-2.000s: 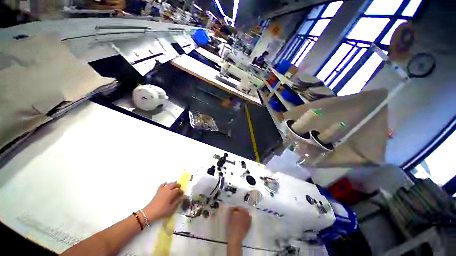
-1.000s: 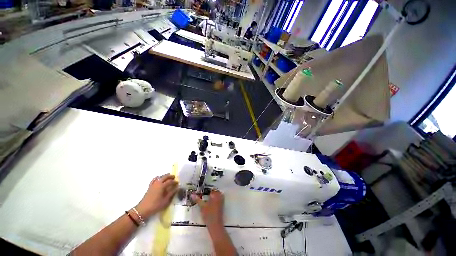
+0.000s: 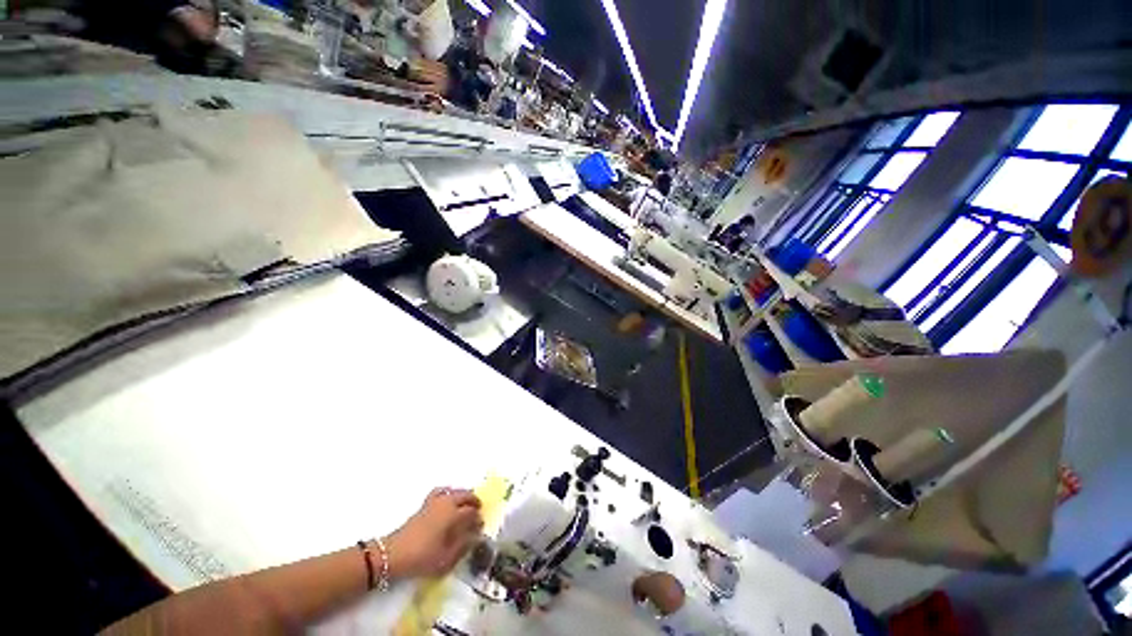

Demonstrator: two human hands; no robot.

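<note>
The white sewing machine head point(image 3: 621, 547) stands at the lower right of the table, cut off by the lower edge. Its needle and presser foot area point(image 3: 509, 574) is small and blurred. My left hand point(image 3: 437, 532) lies just left of the needle area, palm down, its fingertips at the yellow tape strip point(image 3: 494, 497). Whether the fingers grip anything cannot be told. My right hand is not clearly seen; a small skin-coloured patch shows against the machine head near the lower edge, too unclear to name.
A thick stack of beige panels point(image 3: 161, 224) lies beyond the table point(image 3: 273, 410) at the upper left. Two thread cones point(image 3: 847, 408) stand on the right, before a hanging beige cloth point(image 3: 993, 410). A white round device point(image 3: 457, 283) sits beyond the table. People are far back.
The view has tilted up and turned, so the machine sits lower and is cut off. My right hand, at the needle area before, no longer shows clearly. My left hand stays by the tape.
</note>
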